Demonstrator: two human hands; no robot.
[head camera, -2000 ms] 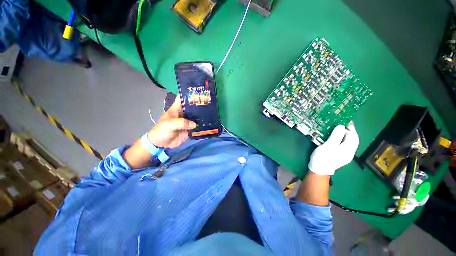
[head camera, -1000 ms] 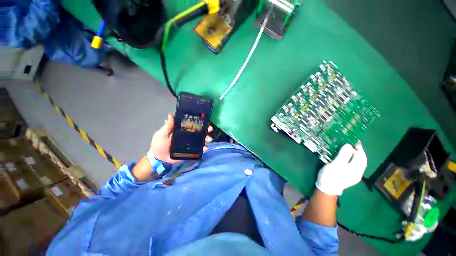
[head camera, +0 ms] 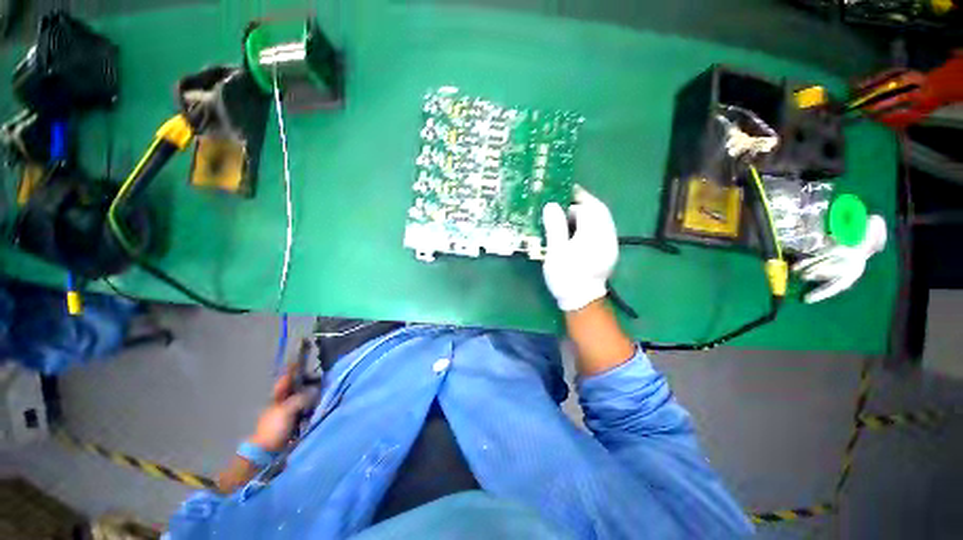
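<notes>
The green circuit board [head camera: 496, 174] lies on the green mat, its face with rows of silvery joints up and its pale connector edge towards me. My right hand [head camera: 581, 248], in a white glove, grips the board's near right corner between thumb and fingers. My left hand [head camera: 280, 417], bare with a light blue wrist band, is low at my left side, below the bench edge. It is closed around a dark, narrow object that looks like the smartphone [head camera: 307, 367] seen edge-on; its screen is hidden.
A soldering iron [head camera: 148, 174] rests in the left stand [head camera: 220, 132], beside the solder reel [head camera: 285, 55]. Another iron [head camera: 766, 216] rests in the right stand [head camera: 702, 148]. A green-lidded bottle [head camera: 847, 219] and a spare white glove [head camera: 842, 271] lie beyond. Another person's blue sleeve [head camera: 63, 327] shows at left.
The view has swung, so the board appears further left and straighter. My left hand has lowered to my side, and the phone's lit screen no longer shows. My right hand stays at the board's corner.
</notes>
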